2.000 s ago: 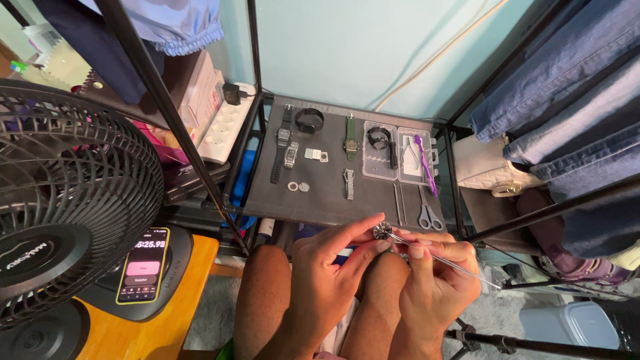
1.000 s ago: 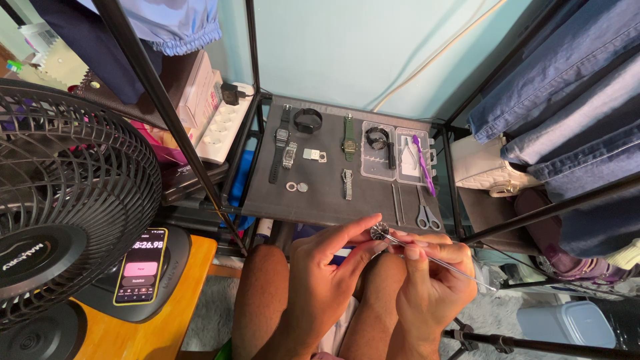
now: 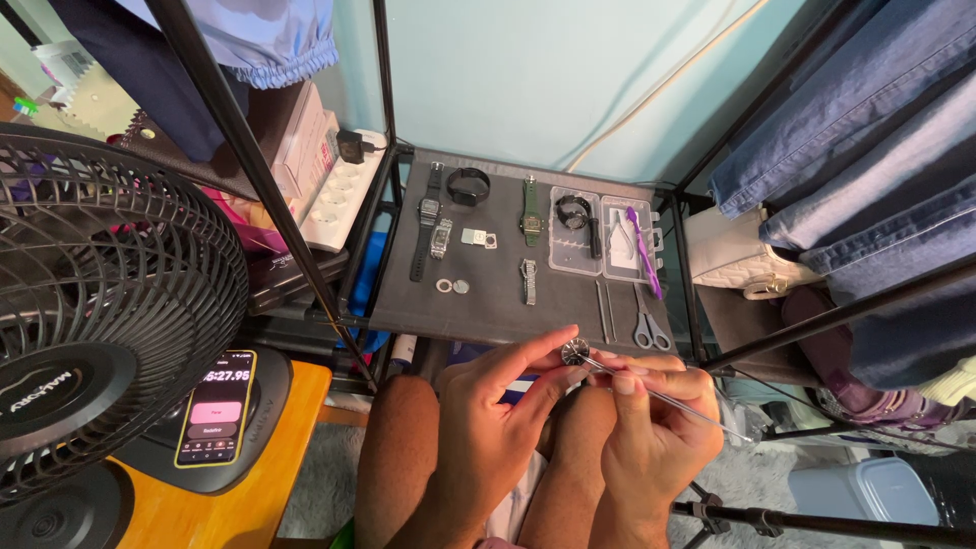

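Between the fingertips of my left hand (image 3: 507, 396) is a small round watch dial (image 3: 575, 351), dark with light markers. My right hand (image 3: 662, 404) grips thin metal tweezers (image 3: 679, 402), whose tips touch the dial's face. Beyond my hands, on a dark fabric shelf (image 3: 488, 311), lie several wristwatches, among them a green-strapped one (image 3: 531, 221) and a small metal one (image 3: 529, 280). A silvery ring (image 3: 444, 286) and a round disc (image 3: 460, 287) lie near the front left. Grey-handled scissors (image 3: 650, 332) and two slim metal tools (image 3: 605, 309) lie at the front right.
An open clear plastic case (image 3: 576, 258) holds a black watch, a screwdriver and pliers; a purple brush (image 3: 646, 259) lies across its edge. Black rack poles (image 3: 690, 290) flank the shelf. At left are a black fan (image 3: 91, 320) and a phone (image 3: 216, 412) showing a timer.
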